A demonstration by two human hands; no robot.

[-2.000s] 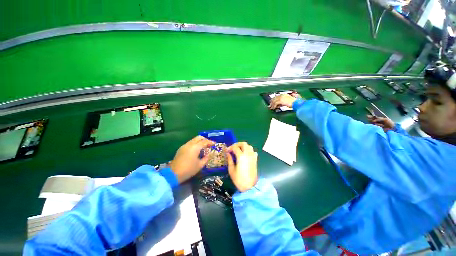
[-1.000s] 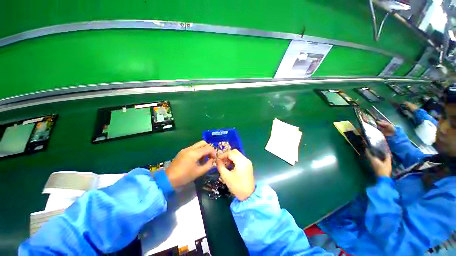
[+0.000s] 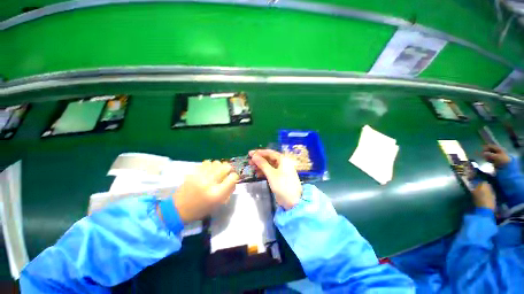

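Observation:
A tablet unit (image 3: 241, 221) lies in front of me, with a large white panel and a dark edge nearest me. My left hand (image 3: 207, 186) rests over its far left part. My right hand (image 3: 277, 172) is at the circuit board (image 3: 244, 167) at its far end, thumb and fingertips pinched together. Whether a small part is between the fingertips is too small to tell. The blue parts bin (image 3: 322, 158) stands just right of my right hand, with small tan components (image 3: 299, 156) in it.
Several open tablets (image 3: 208, 110) lie along the far side by the green partition. White sheets (image 3: 138, 172) lie left of the tablet, long paper strips (image 3: 11, 218) at far left. Pale sheets (image 3: 376, 154) lie right of the bin. Another person's hands (image 3: 485, 195) hold a unit at far right.
Both hands have left the bin and are now at the tablet's circuit board. The view has shifted, so the bench things appear further right. The other person's held unit is now lower.

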